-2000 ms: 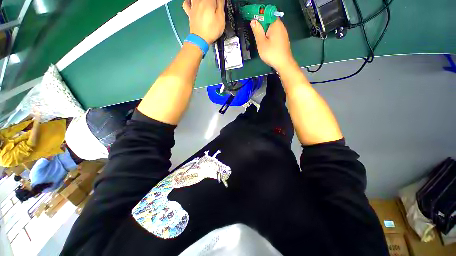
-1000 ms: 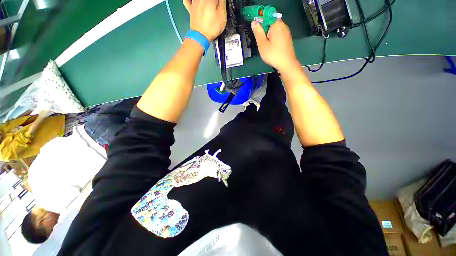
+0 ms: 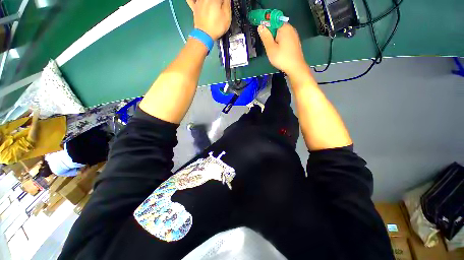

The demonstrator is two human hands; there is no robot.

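My right hand (image 3: 284,48) grips a green glue gun (image 3: 267,18), its nozzle end pointing left towards a black unit (image 3: 253,43) at the bench edge. The tip of a whitish glue stick (image 3: 284,19) shows at the gun's rear. The unit has a white label (image 3: 237,50) on its near end. My left hand (image 3: 212,18) lies along the unit's left side, its fingertips cut off by the top edge; whether it grips the unit I cannot tell. Black cable hangs from the unit over the bench edge.
A second black unit (image 3: 339,15) lies on the green bench (image 3: 127,68) at right, its cords looping over the edge. A blue stool (image 3: 244,93) stands below. A patterned white bag (image 3: 58,94) is at the bench's left. People and cartons (image 3: 74,190) are beyond; more cartons stand lower right.
The glue gun and my right hand have shifted very slightly. My left hand stays almost in place. A person in white at the left has moved out of view, and a dark shape shows on the floor.
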